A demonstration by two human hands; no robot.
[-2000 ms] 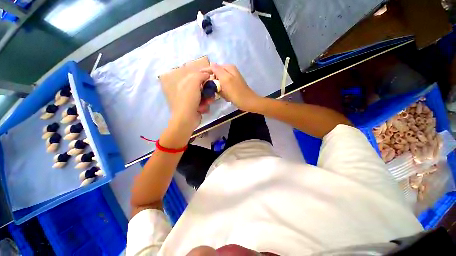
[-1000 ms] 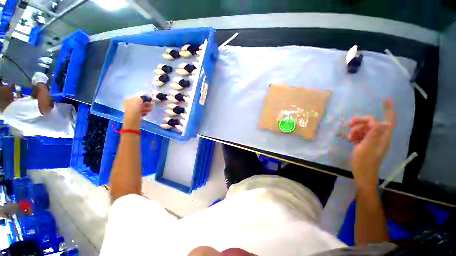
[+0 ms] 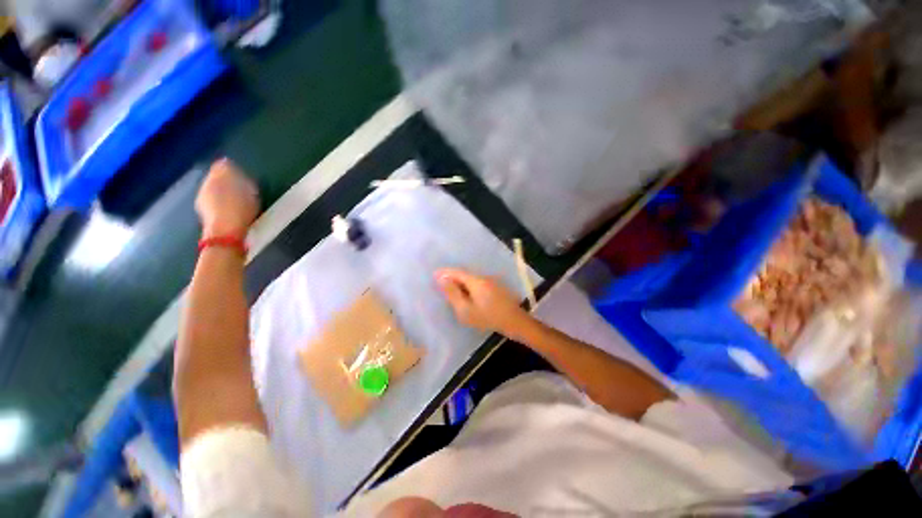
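One joined piece, pale with a dark end (image 3: 354,233), lies near the far edge of the white work cloth (image 3: 303,304). A tan cardboard pad (image 3: 334,379) lies on the cloth, with a bright green round cap (image 3: 374,380) and a shiny smear on it. My left hand (image 3: 227,197) is raised over the dark green belt beyond the cloth, closed-looking and blurred; its contents cannot be made out. My right hand (image 3: 480,301) is over the right part of the cloth with fingers curled; whether it holds something small cannot be told.
A blue bin (image 3: 708,349) at the right holds a heap of pale limb parts (image 3: 809,273) and a whitish bag. Blue trays (image 3: 131,111) with red parts stand beyond the belt at upper left. A grey sheet (image 3: 566,121) covers something at the top. Tape strips mark the cloth edges.
The view has swung to the right, so the tray of joined pieces has left it. My left hand has moved from that tray to over the belt. My right hand's fingers, spread before, are curled.
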